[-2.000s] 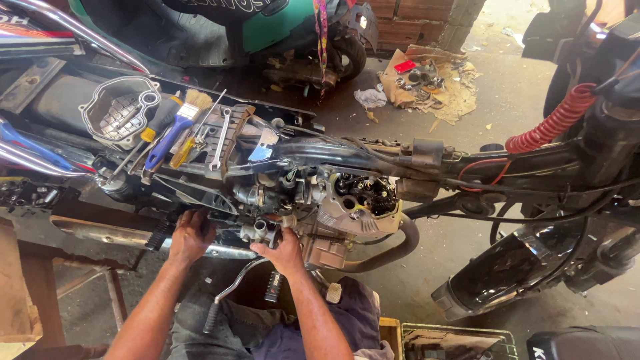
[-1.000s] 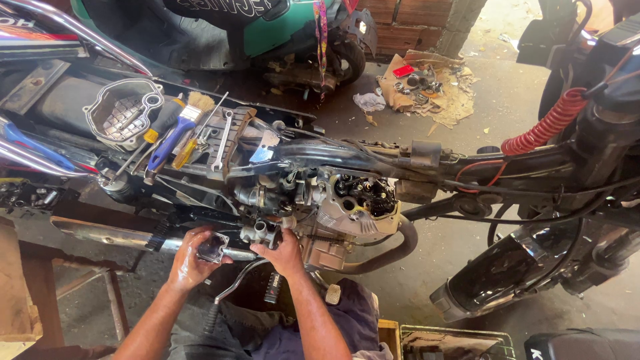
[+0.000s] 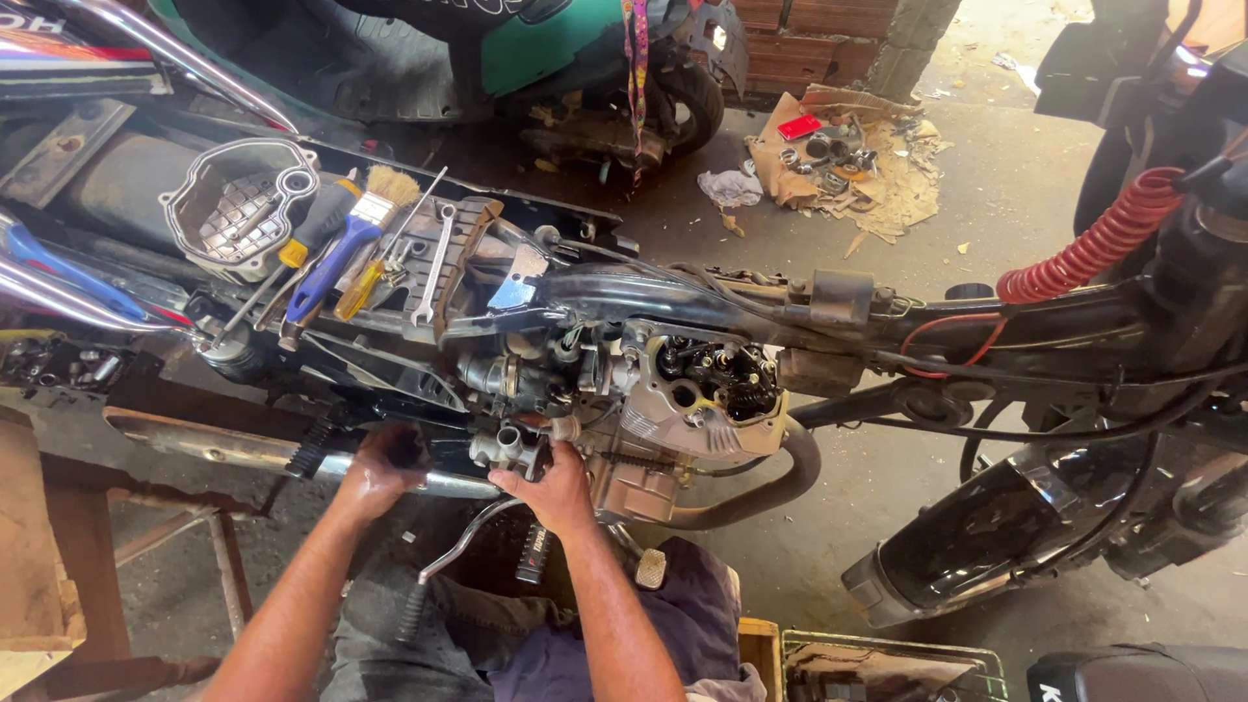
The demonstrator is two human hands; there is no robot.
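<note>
My right hand (image 3: 556,487) grips a small metal carburetor (image 3: 507,447) beside the motorcycle engine. My left hand (image 3: 382,473) is curled near the chrome exhaust pipe (image 3: 448,479), at the carburetor's left; a dark, blurred object seems to be in it, but I cannot tell what. Right of my right hand, the open cylinder head (image 3: 717,385) shows its valve parts. On the frame above lie a metal engine cover (image 3: 244,210), a blue-handled paintbrush (image 3: 336,258), a yellow-handled screwdriver (image 3: 361,291) and a combination wrench (image 3: 434,263).
A green scooter (image 3: 546,49) stands behind the motorcycle. Metal parts lie on torn cardboard (image 3: 902,195) on the floor, next to a crumpled rag (image 3: 731,187). A wooden stool (image 3: 93,546) is at the left, and a wire crate (image 3: 887,648) sits at the bottom right.
One second ago my left hand was turned up with a small shiny part in it; now it is turned over and curled. My right hand has stayed at the carburetor.
</note>
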